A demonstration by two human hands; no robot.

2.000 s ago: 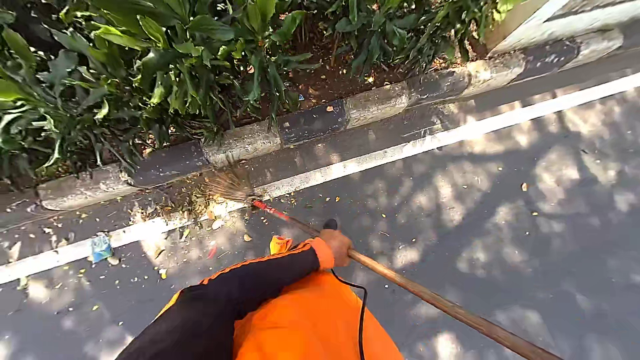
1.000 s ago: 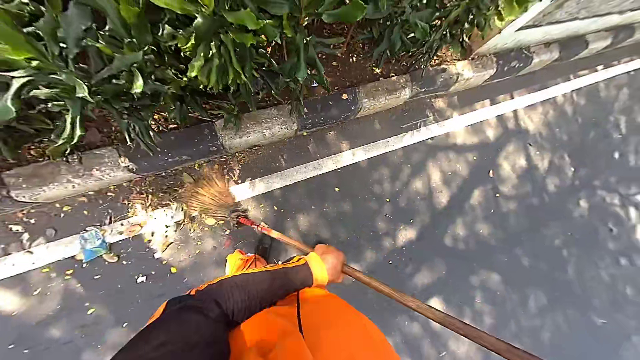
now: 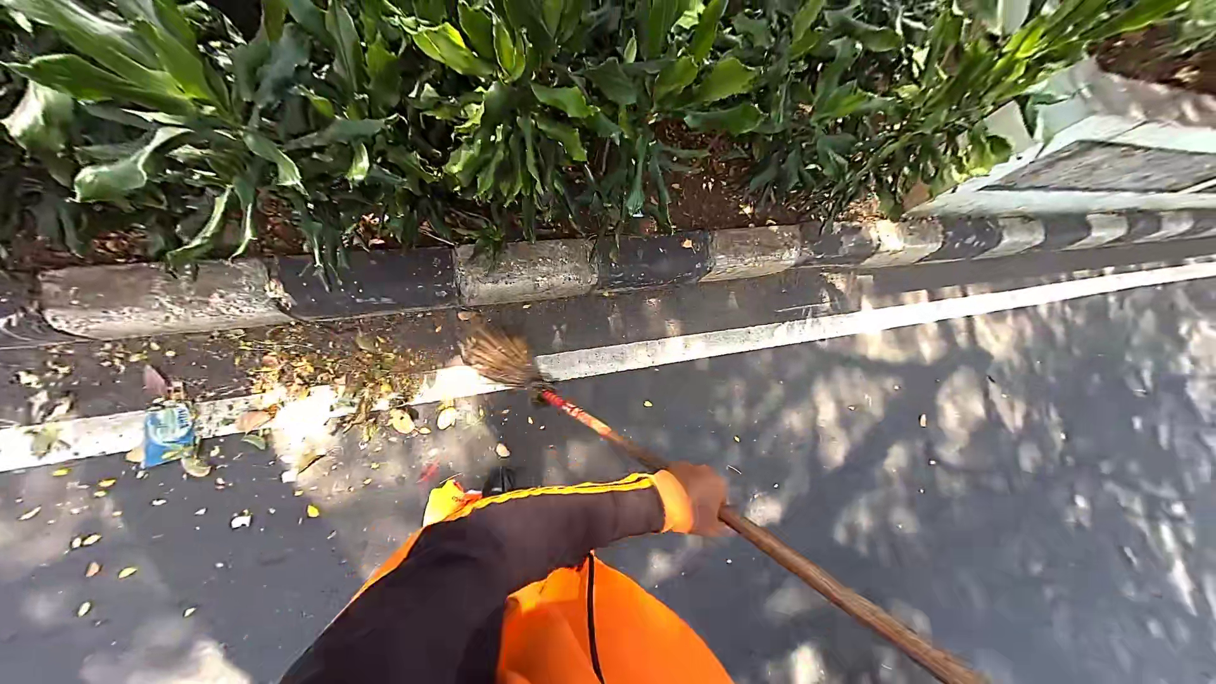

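My left hand (image 3: 701, 498), in a dark sleeve with an orange cuff, grips the wooden handle (image 3: 836, 591) of a long broom. The handle slants from the lower right edge up to a red section and a fan of stiff bristles (image 3: 501, 359) resting over the white road line. Left of the bristles lies a heap of dry leaves and litter (image 3: 351, 380) between kerb and line. A blue plastic packet (image 3: 169, 435) lies farther left on the line. My right hand is out of view, as is the handle's upper end.
A black-and-white painted kerb (image 3: 527, 272) runs across the view, with broad-leaved green plants (image 3: 532, 114) behind it. The white line (image 3: 807, 330) runs alongside on grey asphalt (image 3: 855, 456). Scattered yellow leaves lie at lower left. A pale concrete structure (image 3: 1111, 166) stands at upper right.
The broom's bristles, close against the leaf litter a second ago, are now farther right along the white line. My left hand has moved right with the handle and keeps its grip. The view has turned somewhat.
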